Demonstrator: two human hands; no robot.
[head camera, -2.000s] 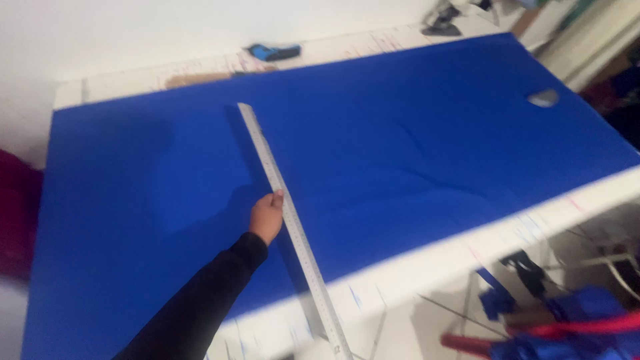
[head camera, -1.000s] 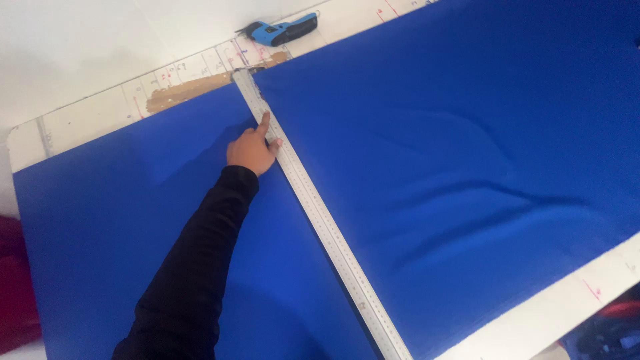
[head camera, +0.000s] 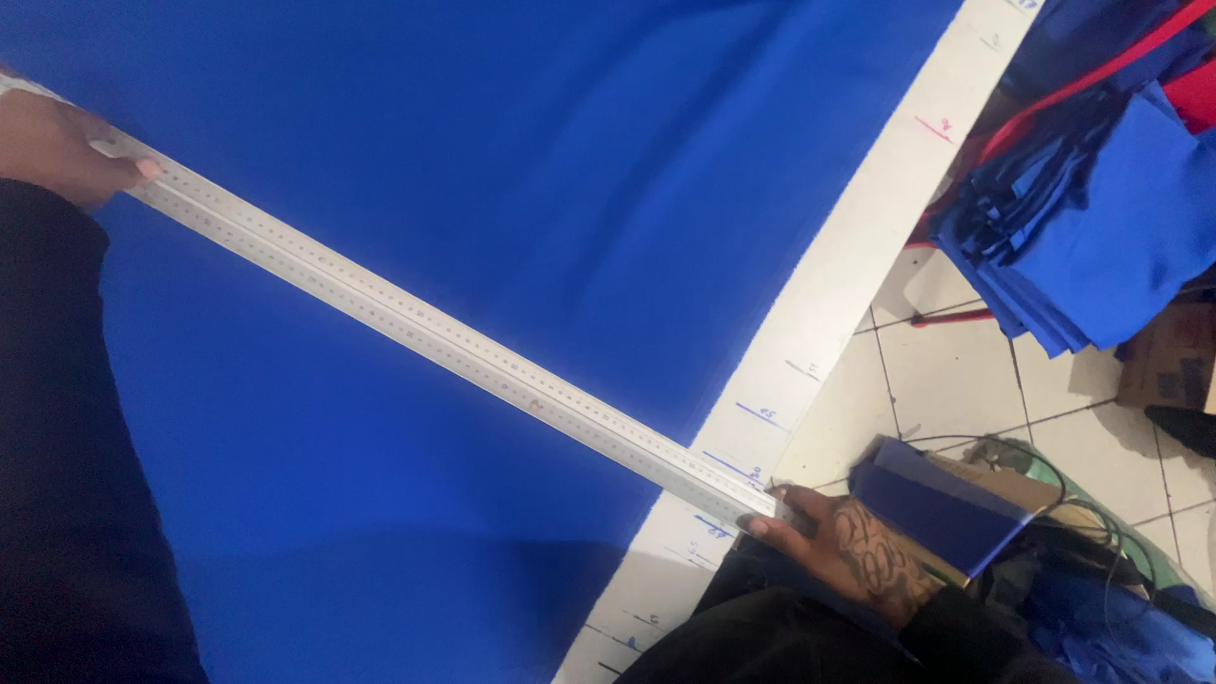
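A long metal ruler (head camera: 418, 323) lies slantwise across blue fabric (head camera: 361, 532) spread on a white table (head camera: 817, 285). At the upper left, my left hand (head camera: 76, 152) grips the ruler, its thumb on the top face and part of the hand cut off by the frame. The ruler's lower right end passes over the fabric's edge onto the table's marked border, where my right hand (head camera: 845, 551) holds it between thumb and fingers. Soft folds run through the fabric above the ruler.
Pen lines and handwritten marks run along the table's border. Beyond it, a stack of blue cloth pieces (head camera: 1102, 228) hangs near red bars (head camera: 1092, 85). On the tiled floor (head camera: 950, 370) stand a cardboard box (head camera: 1173, 356), an open box (head camera: 950, 503) and dark cables.
My right hand has come into view, holding the ruler's near end. My left hand now grips the ruler, where a second ago it pressed with a finger extended. The view has shifted toward the table's near edge.
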